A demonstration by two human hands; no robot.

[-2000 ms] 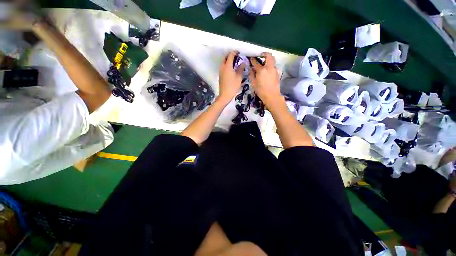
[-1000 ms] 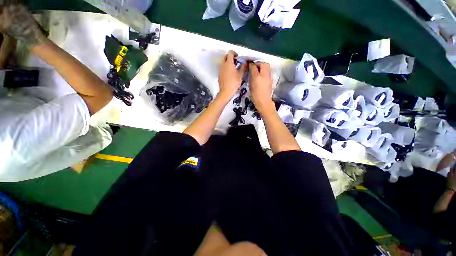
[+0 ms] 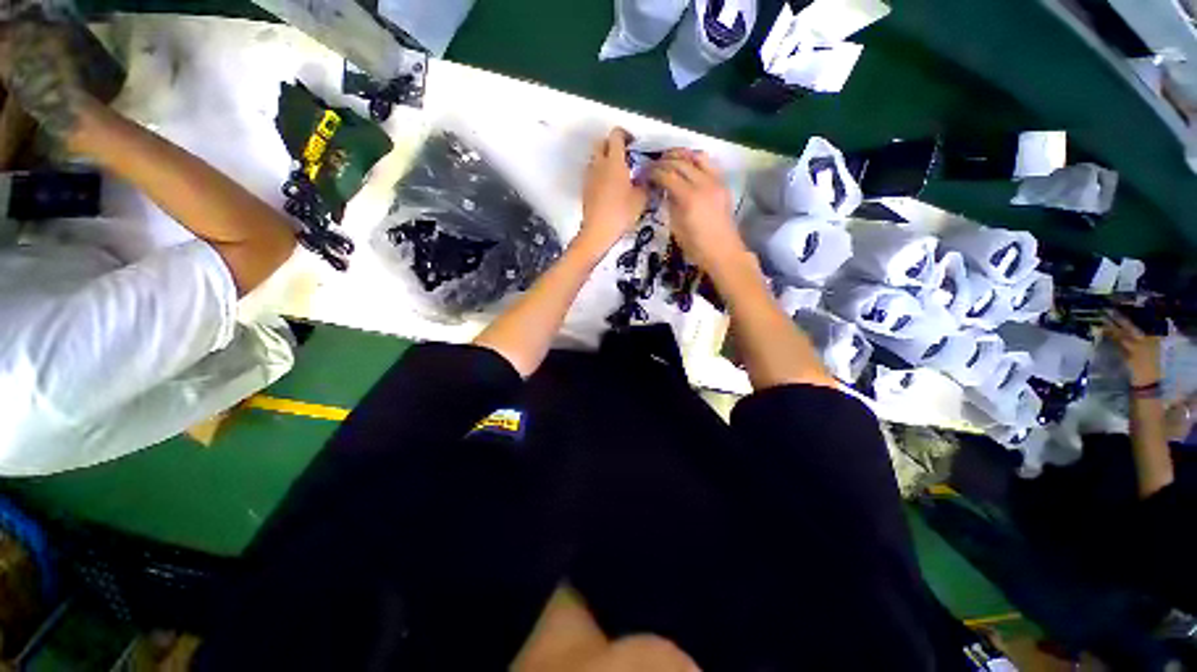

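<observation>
My left hand (image 3: 613, 190) and my right hand (image 3: 694, 197) are close together over the white tabletop near its far edge. Between their fingers is a small dark and pale thing (image 3: 643, 159), mostly hidden, perhaps a small box. Its exact shape cannot be told. Several coiled black cables (image 3: 635, 278) lie on the table just below my hands. A crumpled clear bag (image 3: 465, 236) with black cables in it lies left of my left hand.
White sleeves (image 3: 877, 309) with dark items are stacked at right. A green bag (image 3: 344, 152) and black cables (image 3: 313, 226) lie at left. The green conveyor (image 3: 551, 55) beyond carries white-wrapped items (image 3: 710, 36) and boxes. People work at both sides.
The items on the conveyor have moved to the right. My hands remain together, with small finger shifts. The hand of the person at right has reached up towards the table.
</observation>
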